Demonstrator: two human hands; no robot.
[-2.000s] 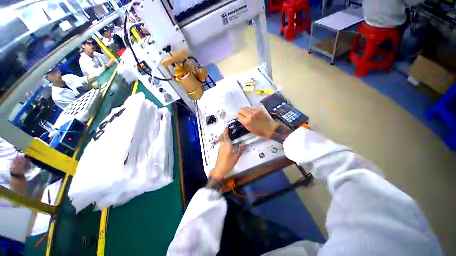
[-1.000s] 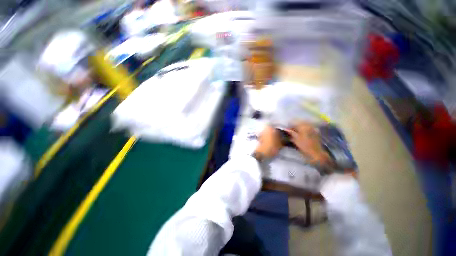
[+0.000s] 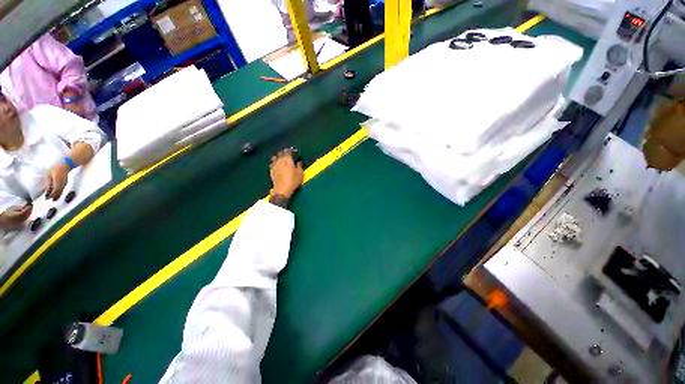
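My left hand (image 3: 286,174) reaches out over the green belt, by its inner yellow strip. A small dark ring-like part (image 3: 296,155) shows at its fingertips; whether the fingers grip it is not clear. Other small dark parts lie on the belt, one left of the hand (image 3: 248,148) and one further back (image 3: 349,73). My right hand is not in view. Several black rings (image 3: 502,40) lie on top of the thick white wrapped stack (image 3: 469,94).
The machine bed (image 3: 535,262) at right holds a black fixture (image 3: 643,283), a dark pile (image 3: 598,199) and a pale pile (image 3: 565,229). A white bottle (image 3: 96,337) lies lower left. Across the belt are a white stack (image 3: 169,120) and a person in white (image 3: 56,139).
The view has swung left, from the machine to the belt. My left hand has left the machine bed and is over the belt. My right hand has gone out of view.
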